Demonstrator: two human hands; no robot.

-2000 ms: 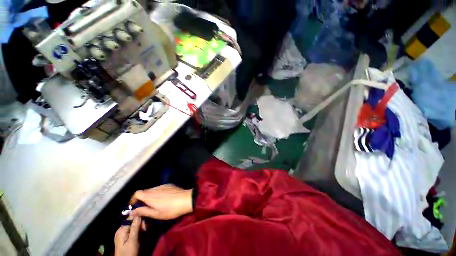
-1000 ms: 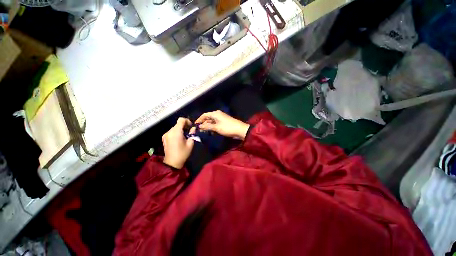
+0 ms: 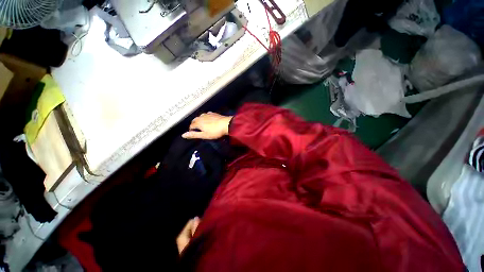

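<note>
Black garment cloth (image 3: 138, 212) lies over the lap below the table edge, with a dark navy part near the knees. A small white mark or scrap (image 3: 194, 159) shows on it. My right hand (image 3: 208, 126) lies on the dark cloth beside the table edge, palm down, fingers extended, gripping nothing that I can see. My left hand (image 3: 187, 234) is lower, at the lap's left side; only a small part shows between the black cloth and the red garment, and its fingers are mostly hidden.
The white machine table (image 3: 106, 106) runs diagonally, with the overlock machine's metal bed (image 3: 151, 24) at the top. Red thread (image 3: 274, 48) hangs at its edge. A yellow-green cloth (image 3: 43, 109) and fan (image 3: 24, 10) are at left. Plastic bags (image 3: 446, 58) lie on the floor at right.
My hands were together at a small dark and white piece; now they are apart. My left hand has moved down to the lap, and the dark cloth is spread more widely below the right hand.
</note>
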